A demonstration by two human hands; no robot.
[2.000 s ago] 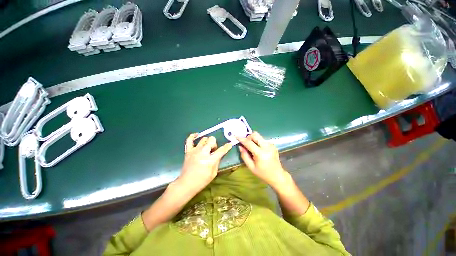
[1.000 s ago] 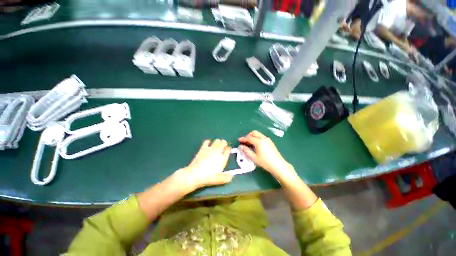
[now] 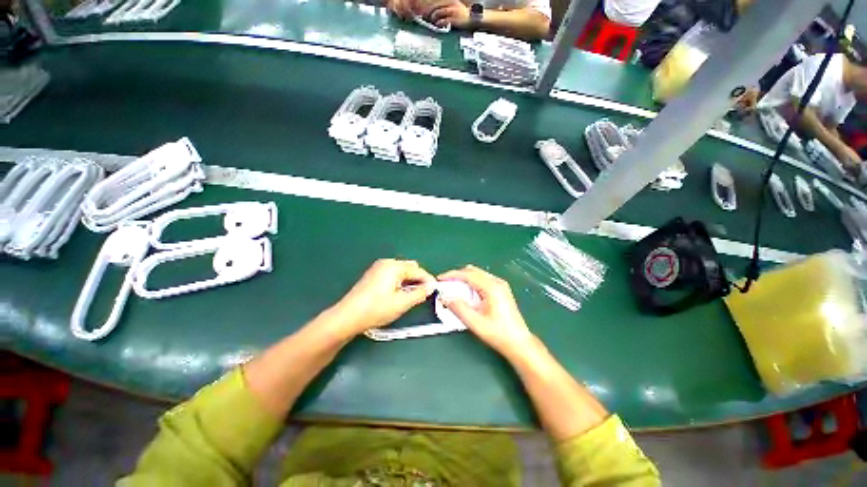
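A white loop-shaped housing (image 3: 415, 331) lies on the green table in front of me, its round disc end to the right. My right hand (image 3: 483, 306) grips the disc end, with fingers over it. My left hand (image 3: 388, 293) is at the upper side of the housing, thumb and finger pinched close to the disc; whether a thin wire is between them cannot be told. A loose pile of thin white wires (image 3: 568, 269) lies to the right of my hands. Loose housings (image 3: 197, 264) with discs lie overlapping at the left.
Stacked housings (image 3: 144, 185) stand at the left edge. Stacks (image 3: 385, 126) and single housings (image 3: 494, 121) lie on the belt beyond the metal rail (image 3: 371, 196). A slanted post (image 3: 665, 124), black fan (image 3: 675, 267) and bagged yellow contents (image 3: 803, 321) are at right. People work opposite.
The view has shifted, showing more of the far line. My left hand has moved from lying over the housing to a pinch near its disc end. My right hand now covers more of the disc.
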